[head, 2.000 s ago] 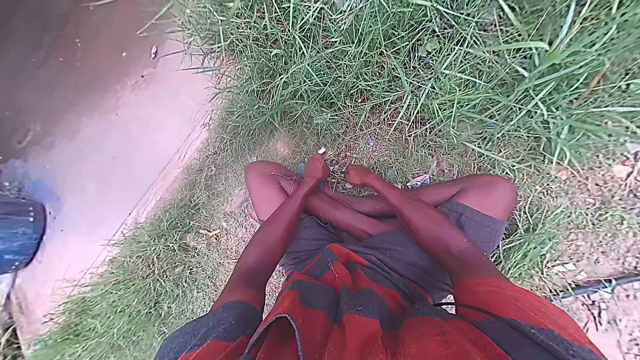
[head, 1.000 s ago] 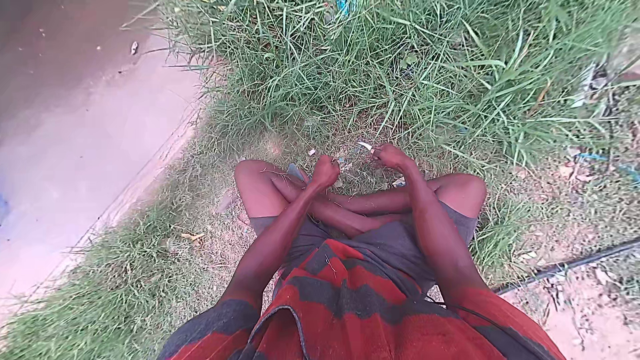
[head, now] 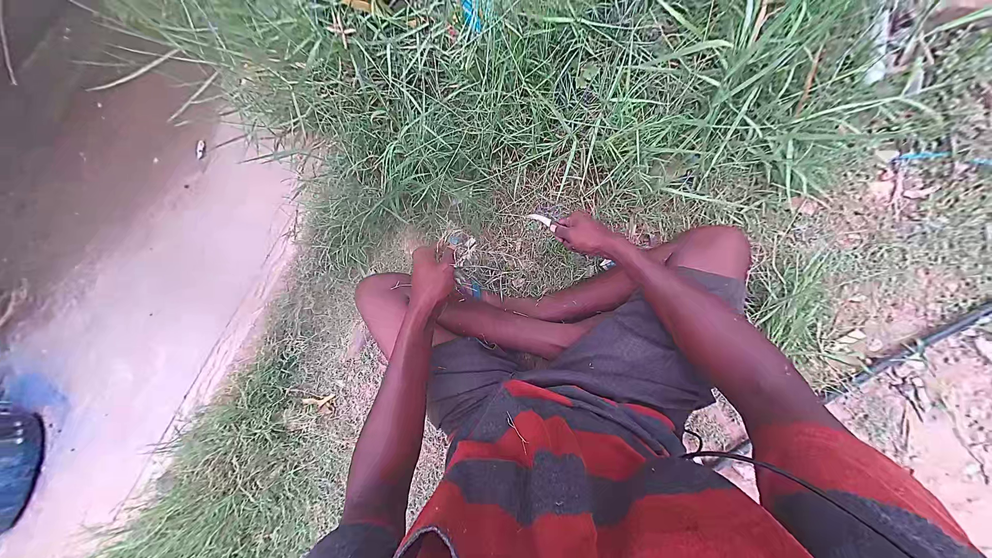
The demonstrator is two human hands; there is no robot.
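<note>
My right hand is closed on a small knife; its short pale blade points left, over the short grass in front of my crossed legs. My left hand is curled near my left knee, with thin dry strands and a small greyish bit showing at its fingertips; whether it grips them I cannot tell. The two hands are well apart. Tall green grass grows just beyond them.
A pale concrete slab lies at the left, with a dark blue container at its edge. A black hose or pipe crosses the bare ground at the right. A thin cable runs by my right arm.
My hands, close together two seconds ago, have moved apart: the left one towards my left knee, the right one to the right with the knife. The knife's blade shows more plainly.
</note>
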